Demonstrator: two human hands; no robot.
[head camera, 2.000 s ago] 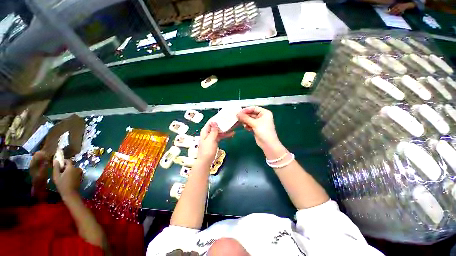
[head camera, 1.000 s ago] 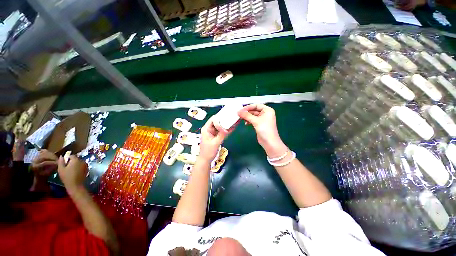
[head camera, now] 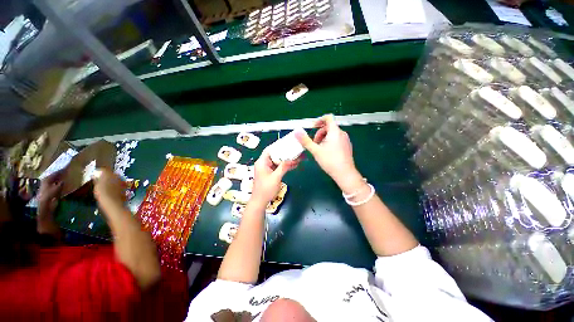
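A white, smooth closed unit [head camera: 286, 148] is held above the dark green bench, its plain side up. My left hand [head camera: 268, 178] grips its left end between thumb and fingers. My right hand [head camera: 327, 148] has its thumb at the unit's right end, with the index finger raised; the far fingers are partly hidden. Several cream half-assembled units [head camera: 230, 171] with dark or reddish middles lie loose on the bench left of and below my left hand, some partly covered by my forearm.
A tall stack of clear blister trays [head camera: 522, 144] stands at right. An orange strip sheet [head camera: 179, 198] lies at left, beside a red-sleeved neighbour reaching by a cardboard box [head camera: 94, 165]. One unit [head camera: 296, 92] lies on the green belt [head camera: 239, 94]. A grey post slants at upper left.
My right index finger has lifted from the unit. The belt unit has moved right; another belt unit left view. The neighbour's hand has moved towards the box.
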